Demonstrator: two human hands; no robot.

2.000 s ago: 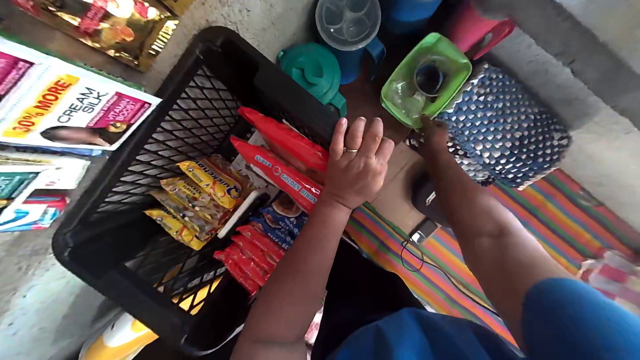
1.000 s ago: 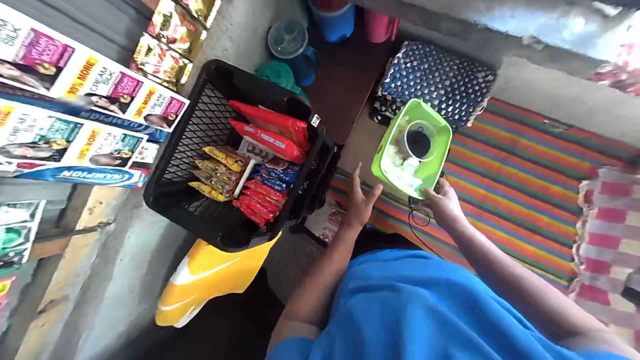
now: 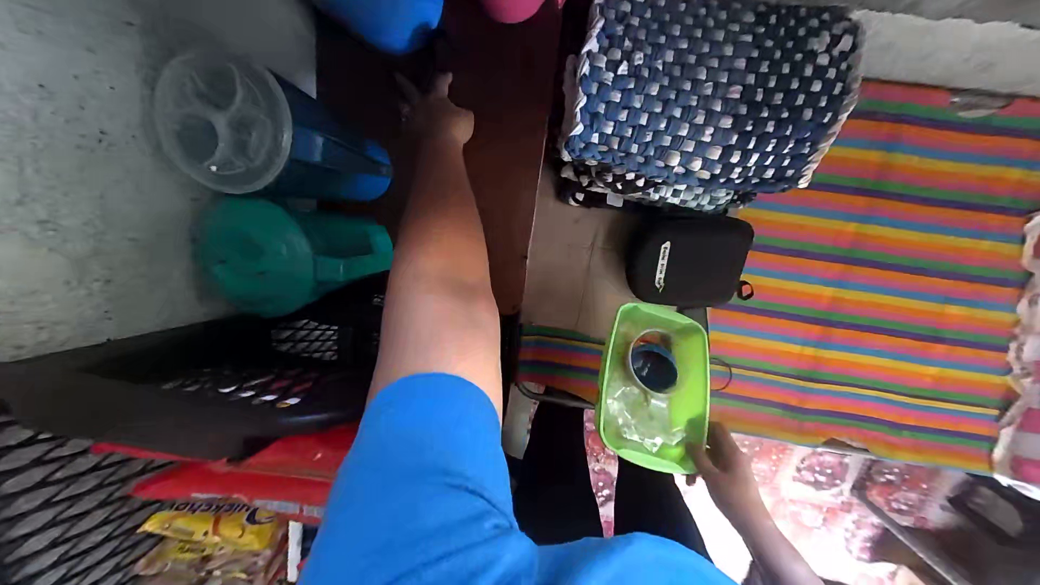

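Note:
My right hand (image 3: 721,465) grips the lower right rim of a lime-green plastic basin (image 3: 696,349). Inside the basin are a round container with dark contents (image 3: 654,367) and some clear plastic bags or wrapping (image 3: 642,418). My left hand (image 3: 436,115) reaches far forward over a dark brown surface, below a blue container (image 3: 390,20). Its fingers are at a small dark thing that I cannot make out, and whether they grip it is unclear.
Left of my forearm stand a blue pitcher with a clear lid (image 3: 223,122) and a green lidded pitcher (image 3: 260,256). A black crate (image 3: 49,487) holds snack packs (image 3: 215,526). Ahead lie a woven rag mat (image 3: 715,97), a black zip case (image 3: 691,258) and a striped mat (image 3: 877,301).
My left hand has moved from beside the green basin to the dark surface near the blue container. My right hand still holds the basin. The view has shifted a lot.

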